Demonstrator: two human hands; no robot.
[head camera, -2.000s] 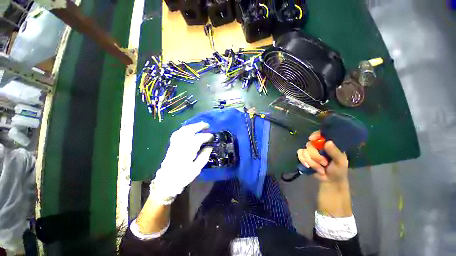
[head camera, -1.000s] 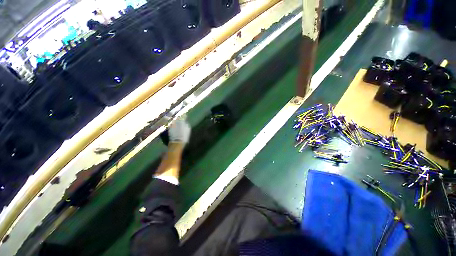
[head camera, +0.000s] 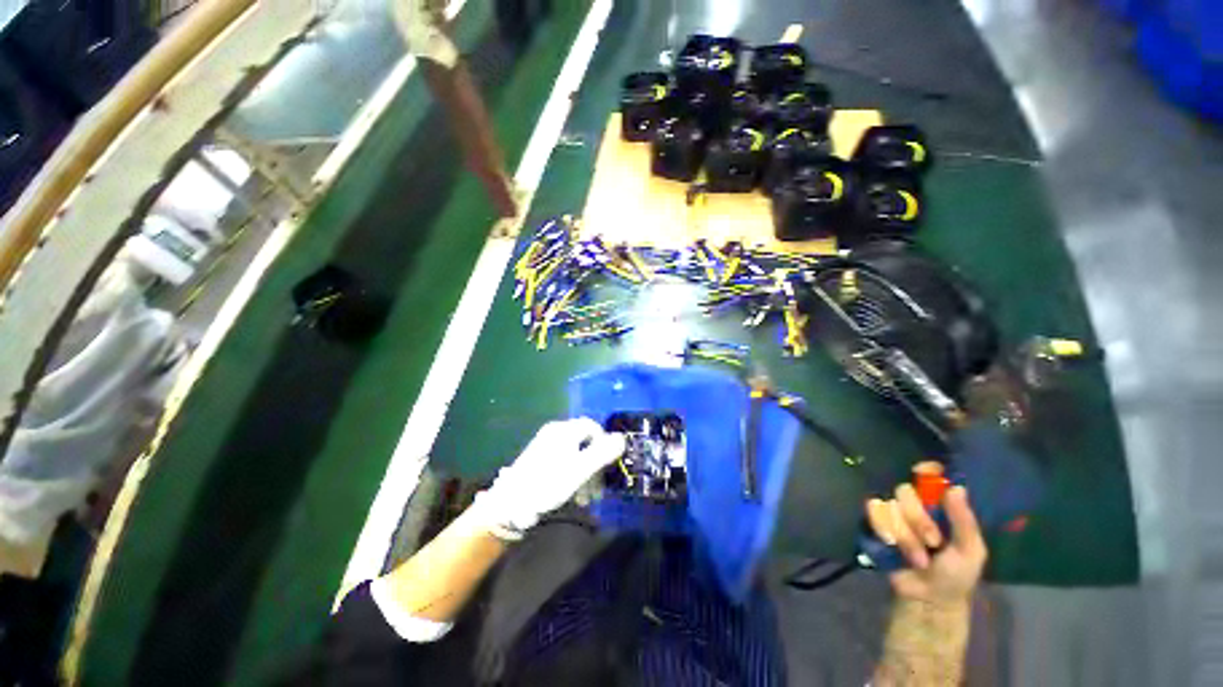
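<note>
A black housing (head camera: 649, 456) with silvery metal contacts and a bit of yellow lies on the blue cloth (head camera: 718, 470). My left hand (head camera: 547, 472), in a white glove, has its fingertips on the housing's left edge. My bare right hand (head camera: 935, 534) grips the soldering gun (head camera: 986, 486), with its blue body and orange-red trigger, right of the cloth. The gun's barrel points up and left, away from the housing. Cutters (head camera: 754, 427) lie open on the cloth's right part.
Loose lead wires (head camera: 550, 285) lie behind the cloth. Several black housings (head camera: 810, 196) stand on a cardboard sheet (head camera: 630, 185). A black fan (head camera: 912, 315) and a small jar (head camera: 1043, 360) are at right. The green conveyor (head camera: 288, 430) at left carries one housing (head camera: 338, 303).
The view has swung back from the conveyor to the bench. My left hand has come from the conveyor to a housing on the cloth. My right hand with the soldering gun is in view again.
</note>
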